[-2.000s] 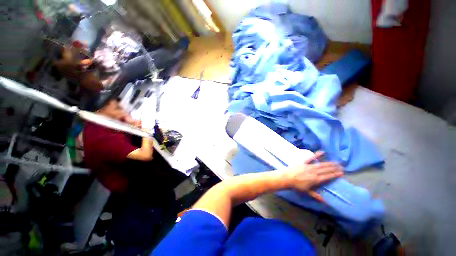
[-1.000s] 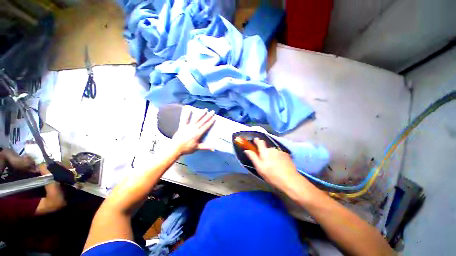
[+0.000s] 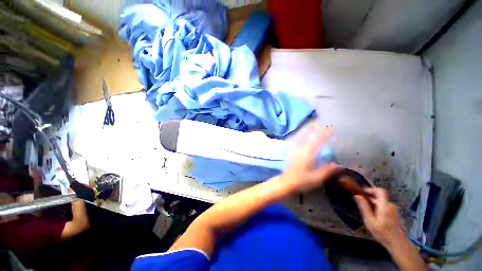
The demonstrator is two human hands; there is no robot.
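A light blue garment piece [image 3: 232, 145] lies along the sleeve board [image 3: 169, 136], whose grey rounded end shows at the left. Part of the cloth hangs below the board's near side. My left hand [image 3: 312, 161] is blurred, fingers spread, over the right end of the cloth; contact is unclear. My right hand [image 3: 379, 211] is closed around the orange-brown handle of the steam iron [image 3: 343, 198], to the right of the cloth, near the table's front edge. The iron's dark body is tilted and blurred.
A crumpled light blue cloth pile [image 3: 211, 74] lies behind the board. Scissors [image 3: 109, 114] lie at the left. A blue padded piece [image 3: 252, 33] and red cloth [image 3: 296, 24] are at the back. The hose [image 3: 449, 255] runs low right. Another person's arm [image 3: 77, 219] shows at lower left.
The iron and my right hand have moved right, off the cloth. My left hand has moved from the board's left part to the cloth's right end. The camera view has shifted slightly.
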